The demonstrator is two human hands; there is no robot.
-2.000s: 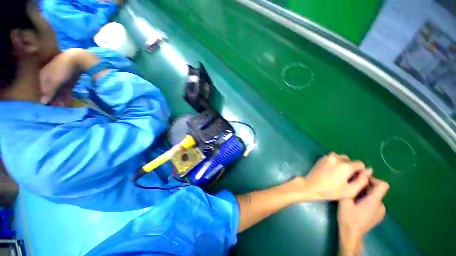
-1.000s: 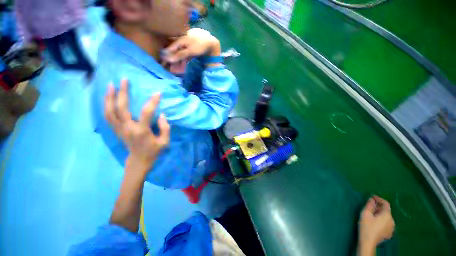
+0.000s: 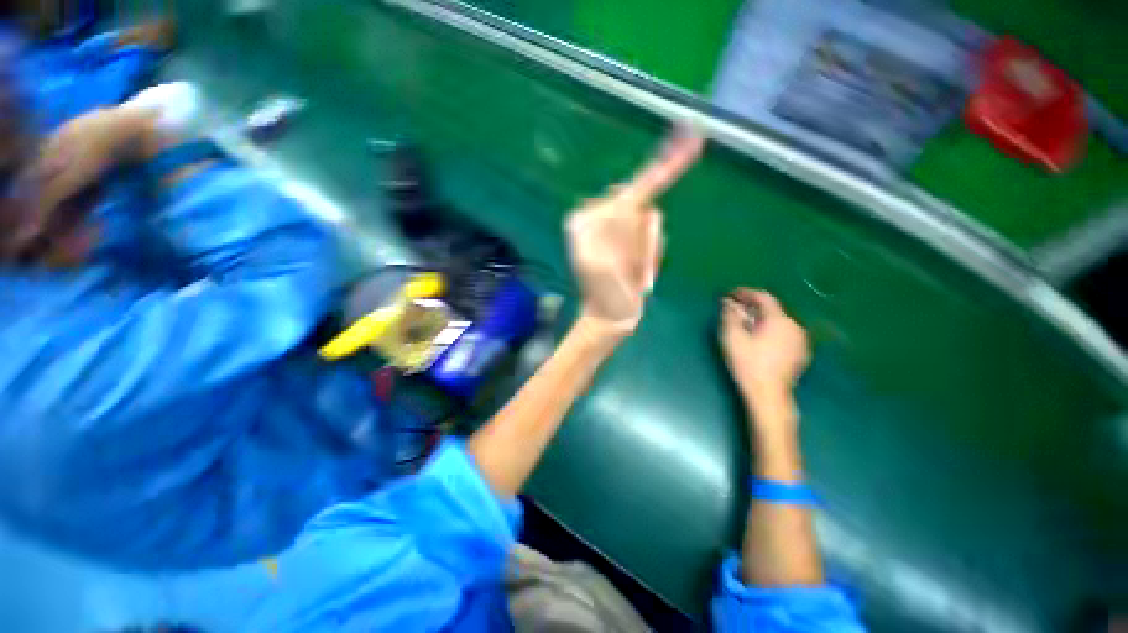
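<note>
My left hand (image 3: 615,254) is raised over the green line surface (image 3: 643,495), index finger stretched out towards the rear rail, the other fingers curled. No object shows in it. My right hand (image 3: 764,340) rests on the green surface to the right, fingers curled in, with a blue band (image 3: 783,492) on its wrist. A small dark spot shows between its fingertips; I cannot tell whether it is an object. The picture is blurred.
A co-worker in a blue smock (image 3: 161,383) sits at the left. A blue soldering station (image 3: 489,334) and a yellow-handled iron (image 3: 371,328) stand beside them. Behind the pale rail (image 3: 866,192) are a work sheet (image 3: 854,80) and a red bin (image 3: 1027,105).
My hands were together two seconds ago. My left hand then swung out over the co-worker's side and is now back above the line, pointing. The view has also turned.
</note>
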